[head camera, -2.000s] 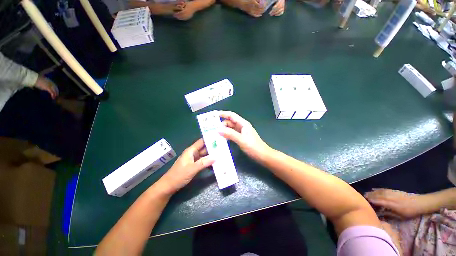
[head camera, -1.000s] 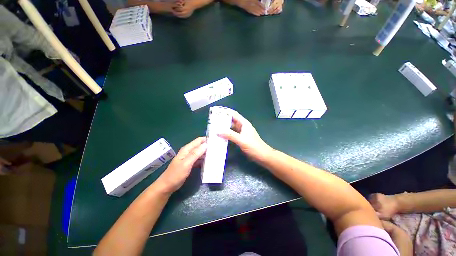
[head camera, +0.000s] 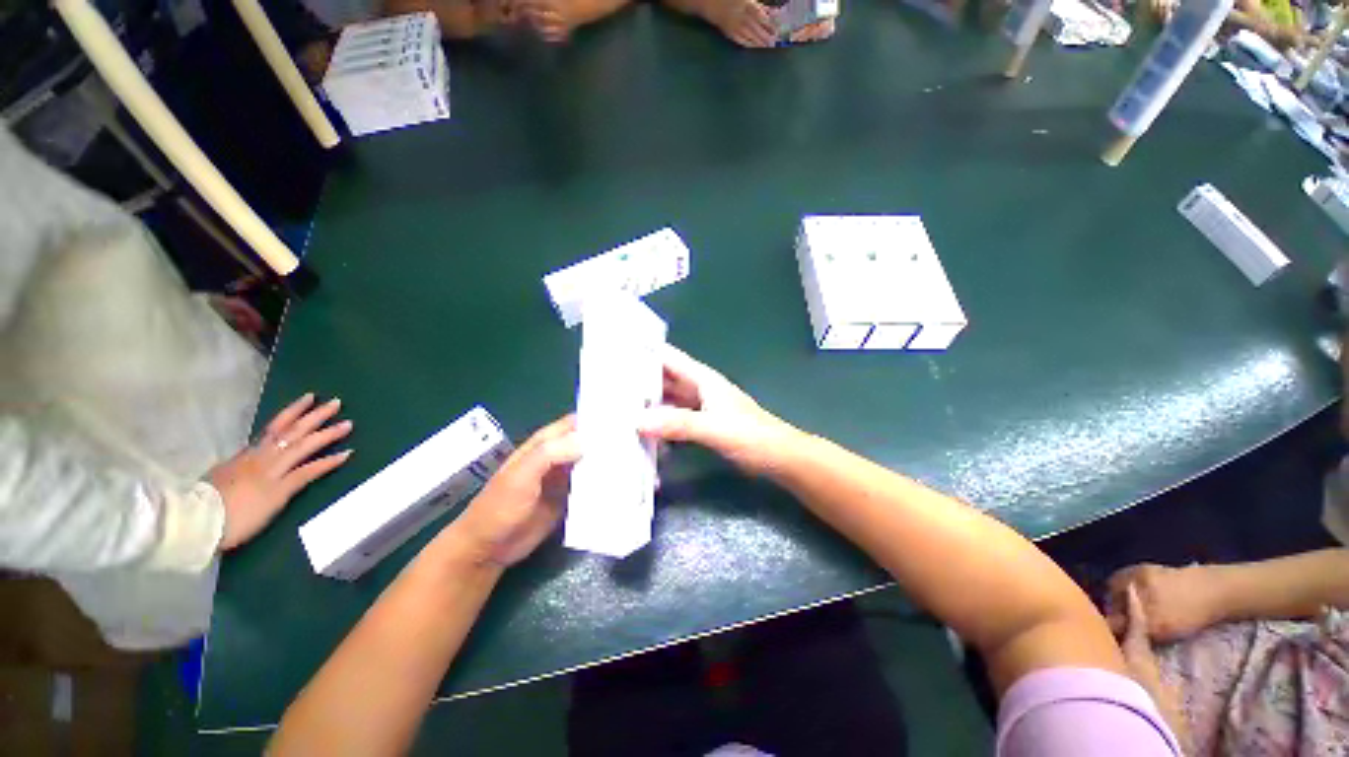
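Note:
A slim white carton (head camera: 614, 429) is held upright lengthwise between my two hands over the table, a side edge turned up. My left hand (head camera: 521, 488) grips its left side. My right hand (head camera: 713, 410) grips its right side, thumb on the near face. A second white carton (head camera: 619, 275) lies on the table just beyond the held one, which partly overlaps it in view. A third white carton (head camera: 403, 496) lies slanted to the left of my left hand. A row of cartons (head camera: 879, 278) lies side by side right of centre.
The dark green table (head camera: 710, 163) has a curved near edge. A person in a pale sleeve (head camera: 111, 429) stands at the left, one hand (head camera: 281, 467) flat on the table. A carton stack (head camera: 388, 77) is at upper left. A single carton (head camera: 1234, 234) lies at right. Another person's hands (head camera: 1161, 603) are at lower right.
The held carton has been turned between my hands and shifted slightly left. The person at the left has come closer and put a hand on the table. The lying cartons have not moved.

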